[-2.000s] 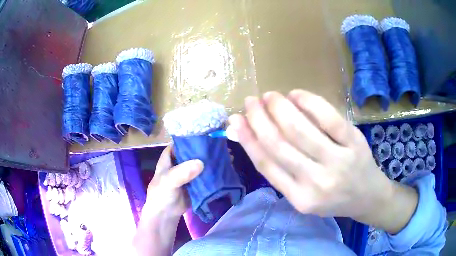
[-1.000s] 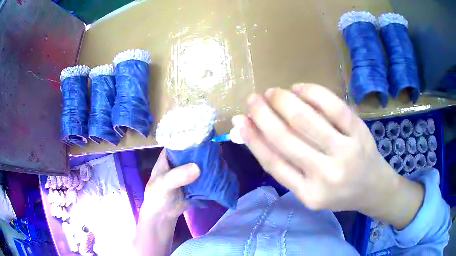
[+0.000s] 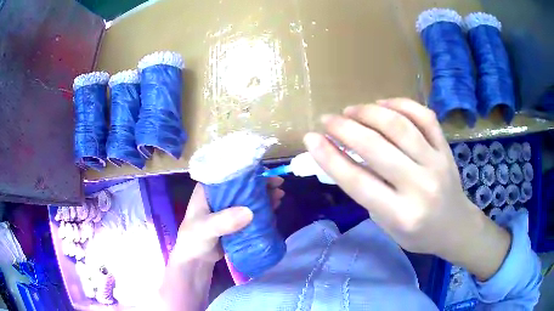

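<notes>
A blue tubular piece (image 3: 246,212) with a fluffy white trim (image 3: 231,159) is held upright, slightly tilted, in front of me. My left hand (image 3: 212,225) grips its lower left side, thumb across the front and fingertips showing at its right. My right hand (image 3: 395,176) holds a small white glue bottle (image 3: 307,166), partly hidden by the fingers. Its thin blue nozzle (image 3: 277,170) points left and meets the piece's right side just below the trim.
Three blue pieces (image 3: 161,106) stand at the left of the brown bench (image 3: 358,54), two (image 3: 451,70) at the right. A dark board (image 3: 42,103) lies at far left. A glaring left bin (image 3: 124,243) and a blue right bin (image 3: 534,182) hold pale-ended pieces below the bench.
The held piece has turned in my left hand, and its notched lower opening no longer shows. My right hand has shifted slightly right, and more of the white bottle shows.
</notes>
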